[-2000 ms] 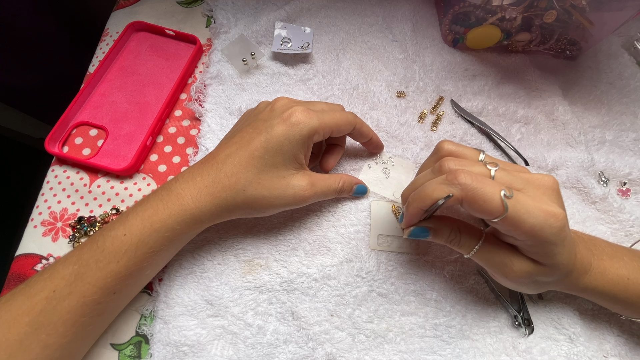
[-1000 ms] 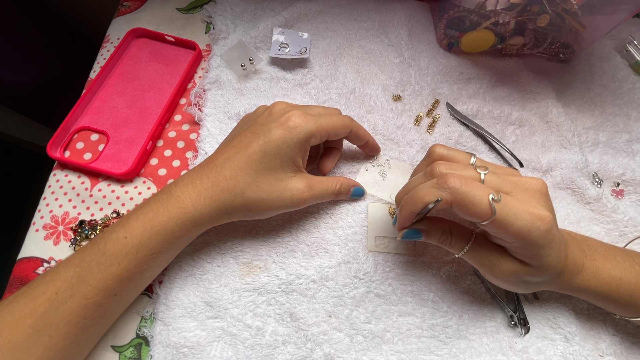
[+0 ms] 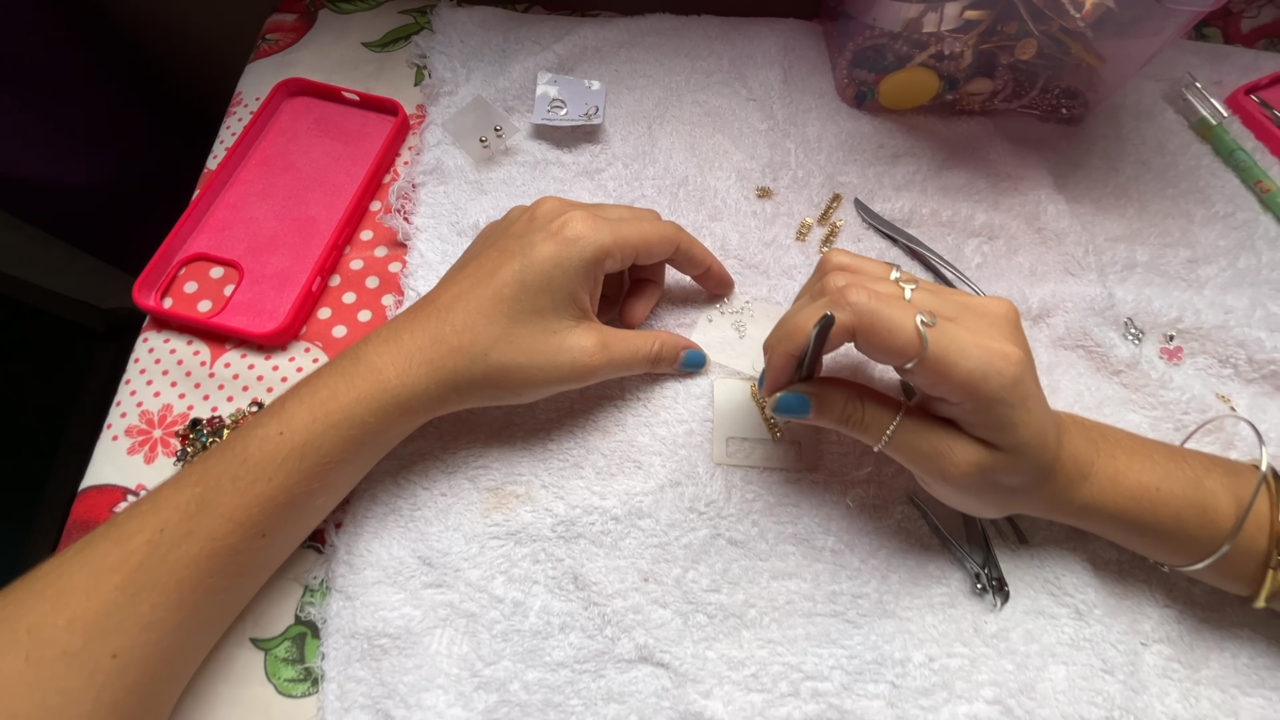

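Note:
My left hand (image 3: 600,300) rests on the white towel (image 3: 560,600), thumb and index finger apart at the left edge of a round whitish disc (image 3: 720,335) that bears several tiny clear or silvery bits. Between the thumb and fingers of my right hand (image 3: 900,370) is a dark metal tool (image 3: 815,348), perhaps tweezers; its tip is hidden. Just below my right fingertips, a short row of gold-coloured beads or links (image 3: 765,412) lies over a white card (image 3: 735,430) with a small rectangular window. Whether the tool touches the gold piece is hidden.
Several gold pieces (image 3: 830,208) lie beside dark metal tweezers (image 3: 925,250). Nippers (image 3: 975,560) are below my right hand. Earring cards (image 3: 568,100), a pink phone case (image 3: 275,210) and a bead cluster (image 3: 215,430) are leftward. Small charms (image 3: 1171,348), a green pen (image 3: 1235,155) and a jewellery box (image 3: 1000,60) are rightward.
The gold piece over the card shows more fully beside my right fingertips than before. My right hand still holds the dark tool, and my left hand has stayed at the disc.

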